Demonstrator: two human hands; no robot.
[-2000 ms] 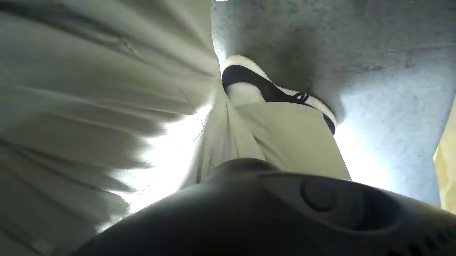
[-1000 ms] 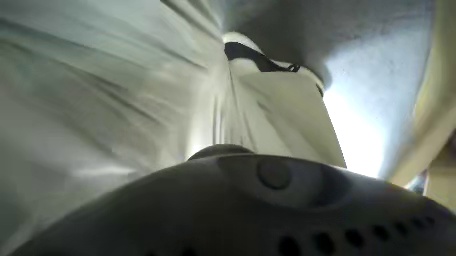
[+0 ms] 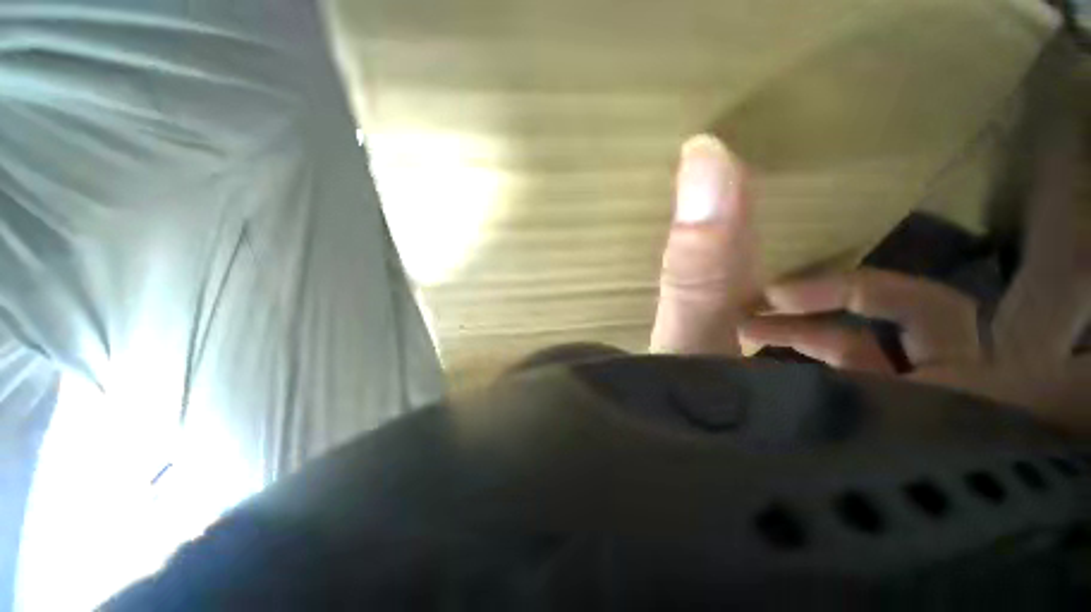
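A dark rounded headset shell (image 3: 622, 502) with a row of dark round holes fills the lower frame. A bare thumb (image 3: 706, 239) stands up from behind its top edge, in front of brown carton board. Bent, blurred fingers (image 3: 921, 317) lie to the right, against the shell's upper edge and beside a dark thing (image 3: 939, 254). Their palm is hidden or cut off at the right. I cannot tell whether thumb and fingers are one hand, which hand shows, or whether it grips the shell.
The brown carton board (image 3: 574, 155) fills the upper middle close up, with a slanting flap or fold at the upper right. A pale grey smock (image 3: 180, 203) hangs in folds down the left side. Bright glare lies at the lower left.
The shoe and grey floor have left the view. Carton board now fills the upper middle. The thumb and fingers have come into view, and the smock shows further left.
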